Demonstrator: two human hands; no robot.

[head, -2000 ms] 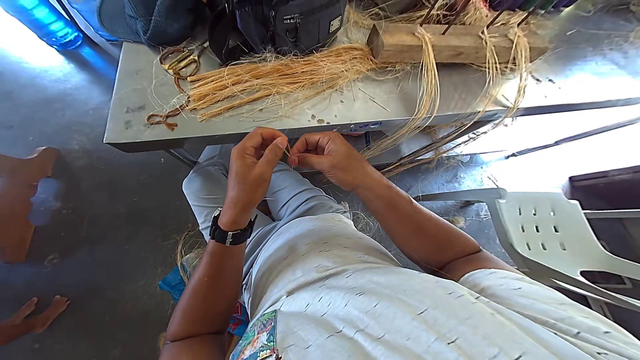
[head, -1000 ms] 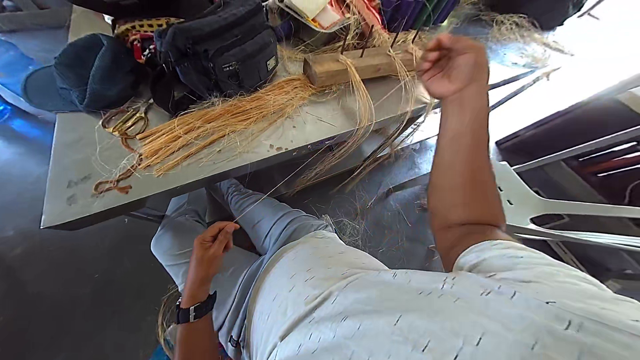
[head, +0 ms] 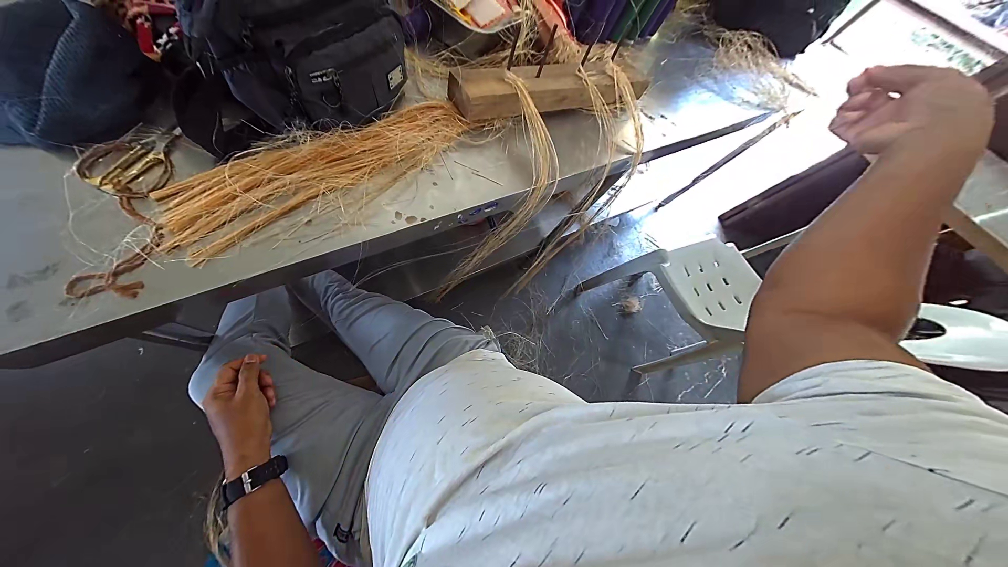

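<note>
My left hand (head: 239, 398), a black watch on its wrist, rests above my thigh with curled fingers; whether it pinches a thin fiber is not clear. My right hand (head: 906, 110) is raised far to the right, past the table's end, fingers bent; any strand in it is too fine to see. On the metal table (head: 31, 303) lies a bundle of orange-tan plant fibers (head: 315, 177). Behind its right end stands a wooden block (head: 543, 90) with upright metal spikes, and pale fiber strands (head: 535, 157) hang from it over the edge. Brass-colored scissors (head: 130, 169) lie beside a brown cord (head: 118, 276).
A black bag (head: 315, 71) and a dark blue cap (head: 67, 75) sit at the table's back left. A white plastic chair (head: 705, 287) stands beyond the table's front edge, to my right. Loose fibers (head: 516, 346) lie on the floor near my legs.
Both hands were together over my lap two seconds ago. My right hand then rose over the block, a thin strand stretching between the hands, and is now farther right. The view has shifted.
</note>
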